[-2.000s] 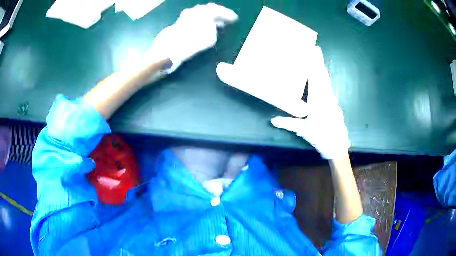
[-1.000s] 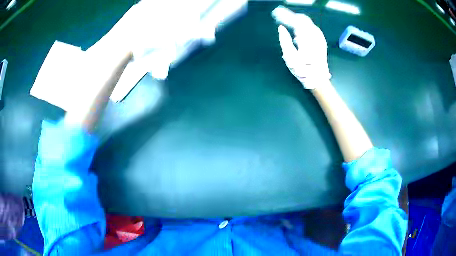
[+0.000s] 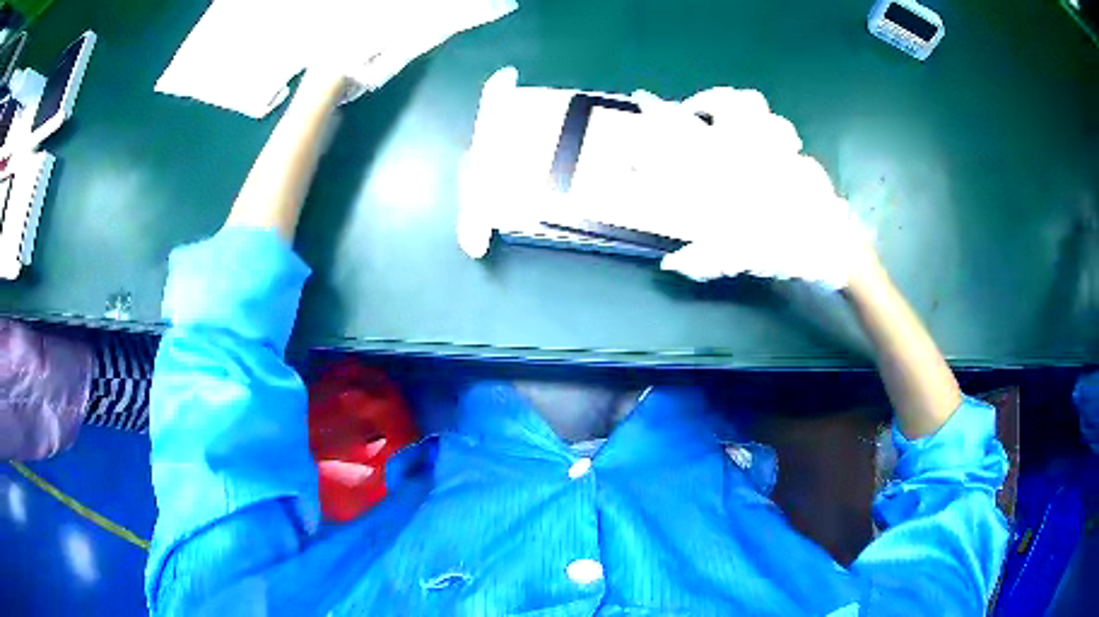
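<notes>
An open white box lies on the dark green bench in front of me, its rounded flap at the left end. A flat device with a dark border shows in it. My right hand, in a white glove, holds the box's right end, thumb at the near edge and fingers over the far side. My left hand, also gloved, is at the white leaflets at the upper left; glare blends it with the paper and hides its fingers.
A small white display unit stands at the upper right. Dark-faced devices and a white box lie at the left edge. A red bag and a brown carton are below the bench edge. Another person's clothing shows at left.
The open box with the device now lies before me, with my right hand on it; one second ago that hand was empty. The blurred white items at my left hand have gone from there.
</notes>
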